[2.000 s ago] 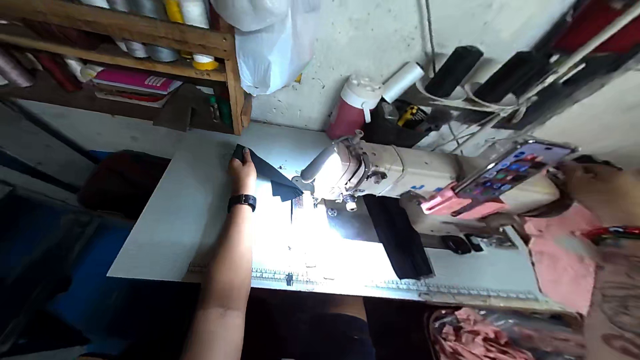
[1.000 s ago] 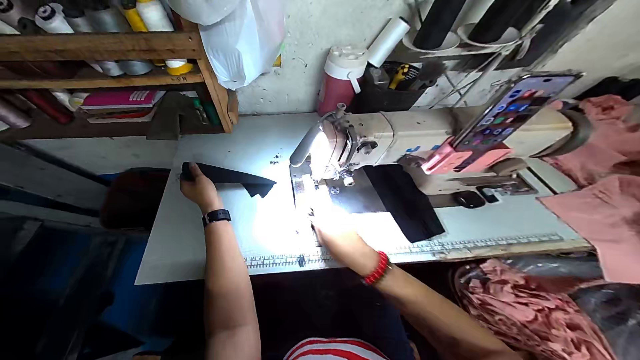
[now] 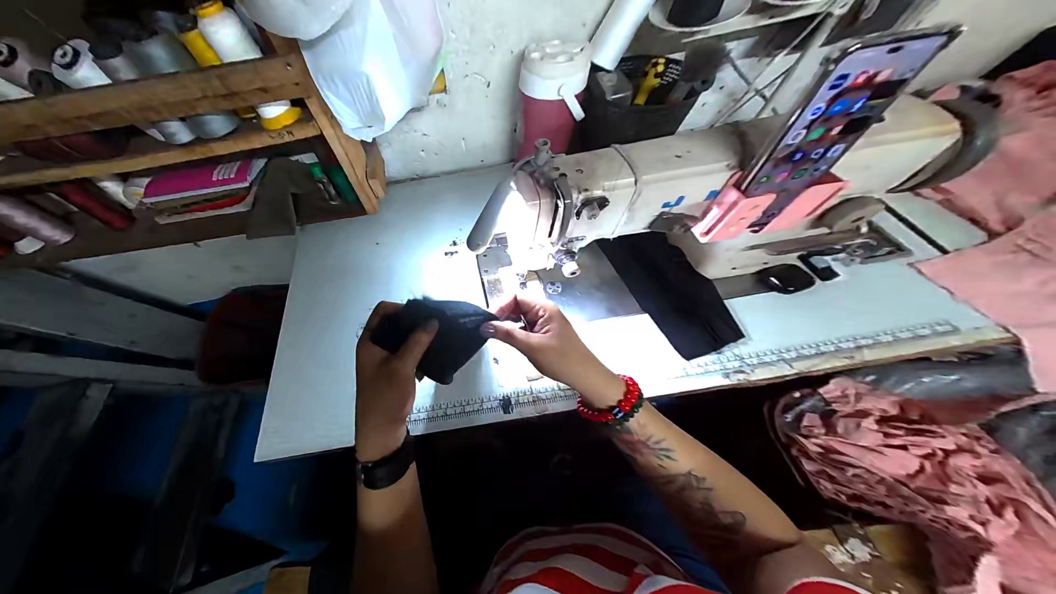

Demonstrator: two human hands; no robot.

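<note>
A folded piece of black fabric (image 3: 450, 334) is held up in front of the sewing machine (image 3: 652, 177), left of its lit needle area. My left hand (image 3: 392, 371) grips its left side, thumb on top. With fingertips and thumb, my right hand (image 3: 536, 334) pinches the fabric's right corner; whether those fingers also hold something small cannot be told. Another black fabric piece (image 3: 672, 297) lies flat on the machine bed, right of the needle. The needle itself is lost in the lamp's glare.
A measuring tape (image 3: 833, 351) runs along the table's front edge. A phone (image 3: 841, 124) stands in a pink holder against the machine arm. Pink cloth (image 3: 924, 478) is heaped at the lower right. A wooden shelf (image 3: 165, 99) with thread spools is at the upper left; a red-and-white jug (image 3: 551, 103) stands behind.
My left hand has come right and nearer with the black fabric, which was stretched out flat on the table. My right hand, earlier at the far right and then near the needle, now pinches its corner.
</note>
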